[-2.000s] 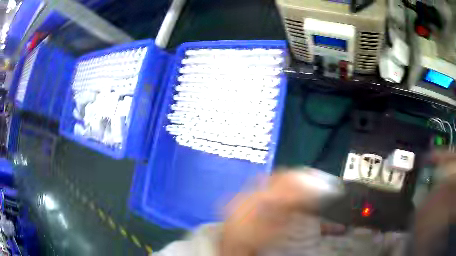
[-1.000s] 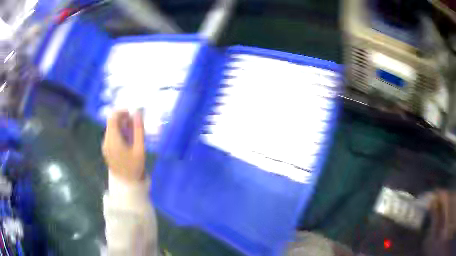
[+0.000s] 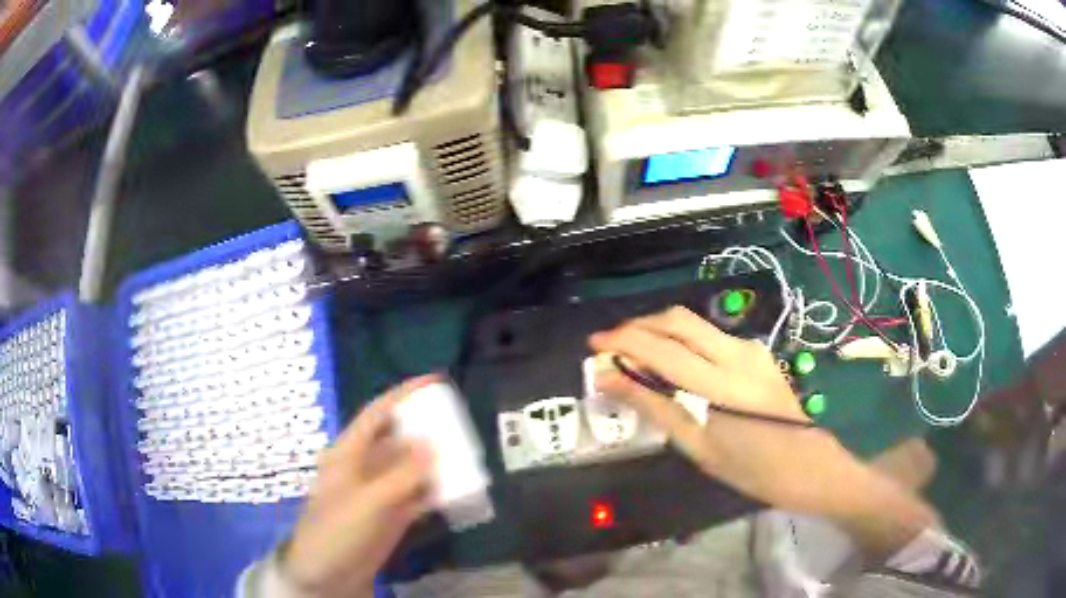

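Observation:
My left hand (image 3: 357,485) grips a white power adapter (image 3: 444,450), blurred, left of the socket. Whether it is one block or more I cannot tell. My right hand (image 3: 736,409) is over the right part of the white universal socket outlet (image 3: 549,430). Its fingers are around the dark output test lead (image 3: 748,414), which runs back over the hand. A white adapter (image 3: 599,380) stands at the socket under the fingertips, partly hidden. Whether the lead is plugged into it is hidden. The black fixture box (image 3: 526,502) shows a glowing red light.
A blue tray (image 3: 222,549) with white adapter rows is at left, another (image 3: 99,421) beyond. A beige supply (image 3: 374,152) and cream instrument (image 3: 748,146) stand behind. Green buttons (image 3: 804,362), coiled white cables (image 3: 970,350) and red and black leads (image 3: 848,275) lie right.
The view has swung right toward the fixture. My left hand, over the far tray a second ago, is now beside the socket with a white adapter. My right hand is now fully in view.

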